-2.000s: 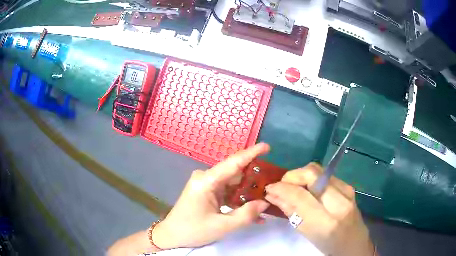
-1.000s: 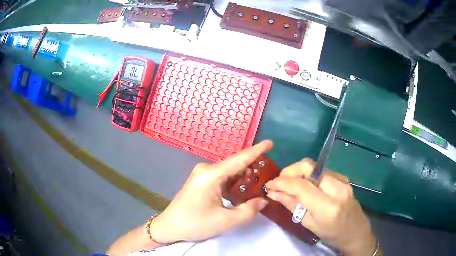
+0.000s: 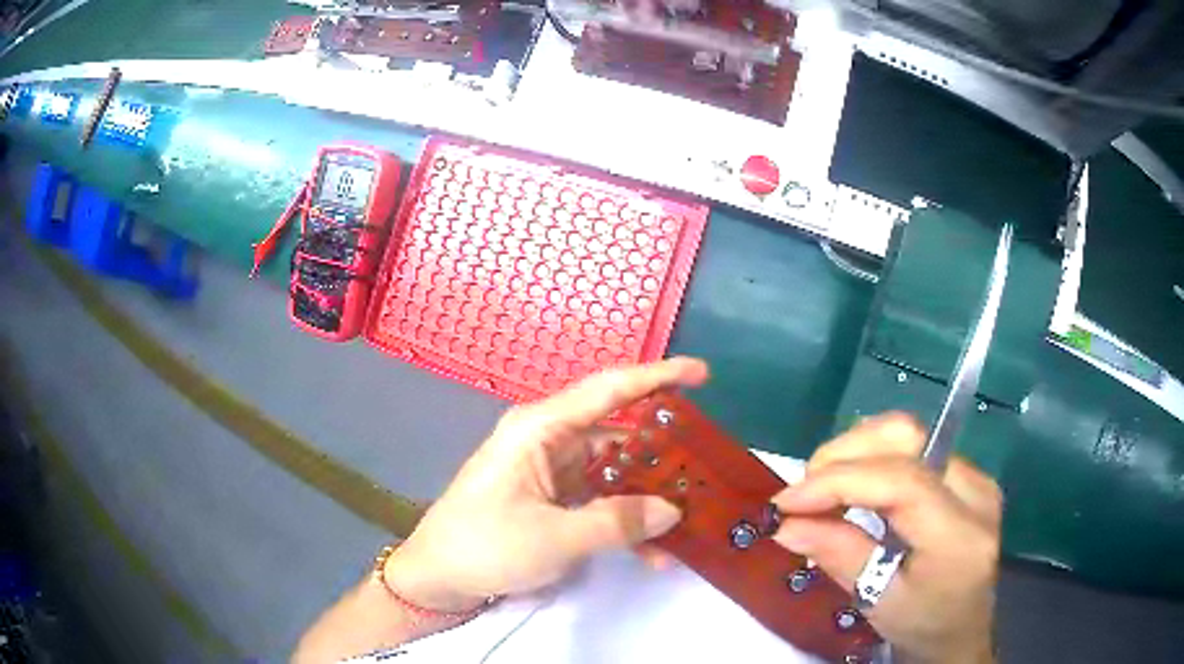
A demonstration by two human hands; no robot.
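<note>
My left hand (image 3: 519, 499) holds the upper end of a red-brown fixture (image 3: 714, 486) with screws at its end and round dark-rimmed parts with silver-grey centres in a row. My right hand (image 3: 896, 519) is over the fixture's right edge, with thumb and forefinger pinching a small dark round part (image 3: 771, 516) beside the upper round part in the fixture. Thin silver tweezers (image 3: 974, 357) are tucked in the right hand, tips pointing up and away from the fixture.
A red dimpled tray (image 3: 532, 272) and a red multimeter (image 3: 344, 240) with wrapped leads lie on the green bench (image 3: 766, 305). Beyond are a white machine base with a red button (image 3: 760, 175) and another fixture (image 3: 623, 52) beneath blurred machine parts. Blue bins (image 3: 111, 234) stand at left.
The fixture has shifted up between my hands, showing more of its row of round parts. My right hand has moved right along it, and the tweezers have swung right. The machine parts at the top have moved.
</note>
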